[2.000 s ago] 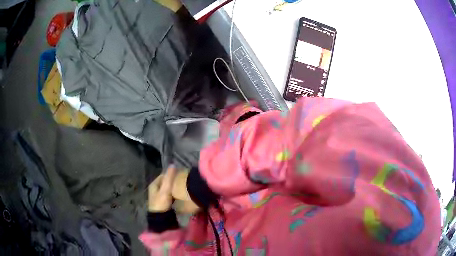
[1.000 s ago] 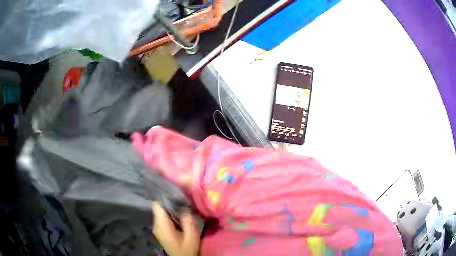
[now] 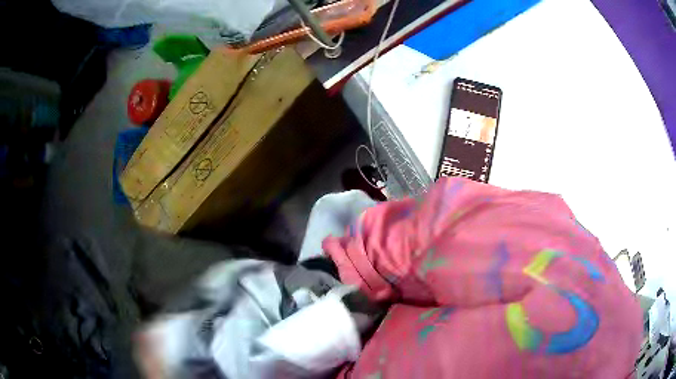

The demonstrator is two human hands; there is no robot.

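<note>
A crumpled bundle of pale grey or white and dark grey cloth (image 3: 256,322) lies low in the view, blurred by motion. A blurred patch of skin, seemingly my left hand (image 3: 152,354), shows at its left end; its fingers cannot be made out. My right arm in a pink patterned sleeve reaches in from the right to the bundle. My right hand is hidden by the cloth. A pale flap of cloth (image 3: 333,215) stands up beside the sleeve.
A brown taped carton (image 3: 222,141) stands left of the white table (image 3: 563,126). A phone (image 3: 469,129) and thin white cable are at the table. Red (image 3: 147,101) and green (image 3: 180,55) plastic items stand behind the carton. Dark cloth (image 3: 74,303) covers the floor at left.
The large grey cloth has come off the carton, whose top now shows. A pale bundle is now low in front of me. My right arm has drawn back from the left.
</note>
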